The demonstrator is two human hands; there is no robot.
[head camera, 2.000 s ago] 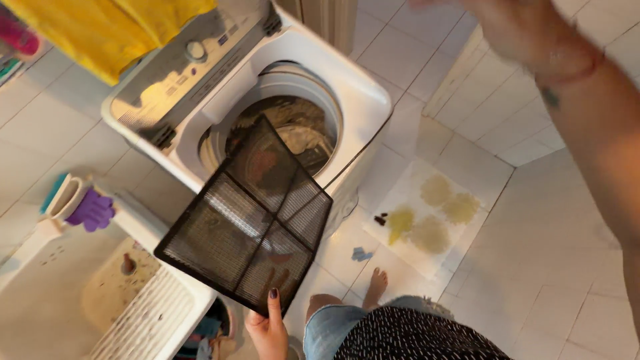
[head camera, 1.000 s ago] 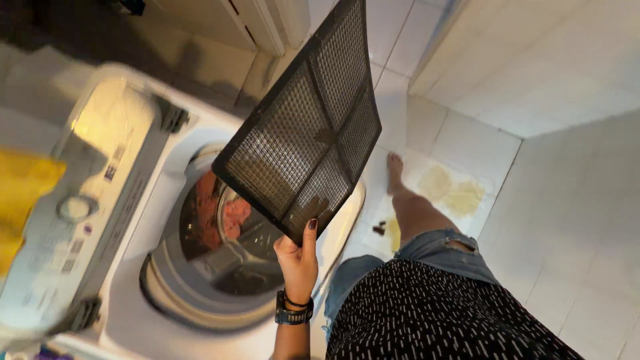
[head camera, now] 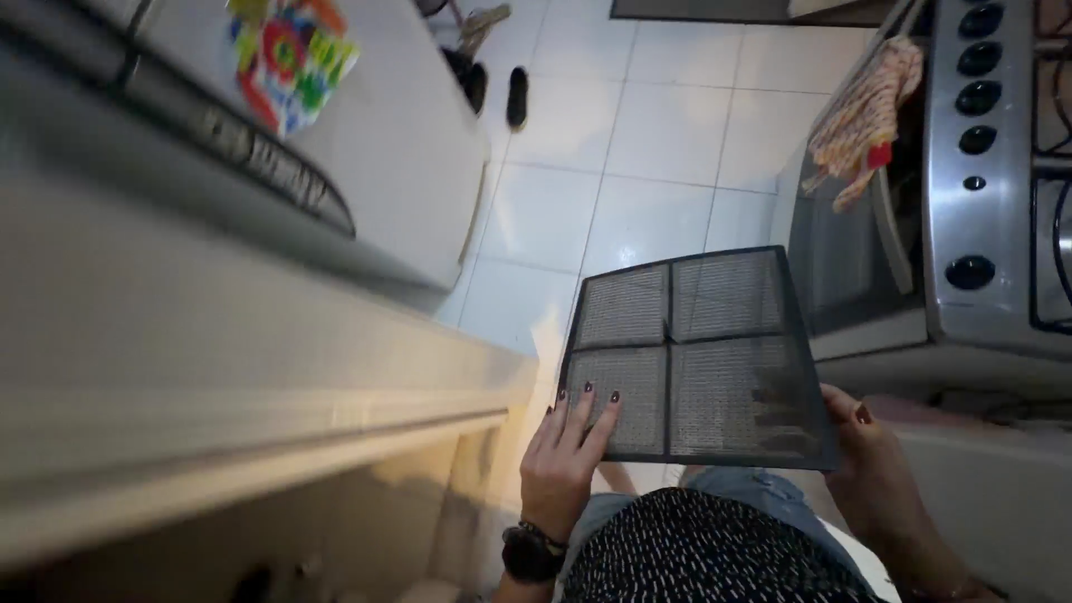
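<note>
A black-framed mesh filter panel (head camera: 668, 360), split by a cross-shaped rib, is held at waist height in front of my patterned black top. My left hand (head camera: 563, 465), with a dark watch on its wrist, grips the panel's left side, its fingers spread over the mesh and its thumb out of sight. At the lower right corner my right hand (head camera: 867, 469) holds the frame, thumb on the edge and fingers behind, showing dimly through the mesh.
On the right stands a stove (head camera: 976, 226) with knobs and a cloth (head camera: 871, 117) hanging at its oven door. A white refrigerator (head camera: 394, 159) with magnets is at upper left, near a pale door frame (head camera: 377, 419). Dark shoes (head camera: 518, 98) lie on the tiled floor (head camera: 544, 209).
The washing machine has left view; the view now shows a stove and refrigerator. My right hand, out of view a second ago, now holds the panel too, and the panel sits lower before my body.
</note>
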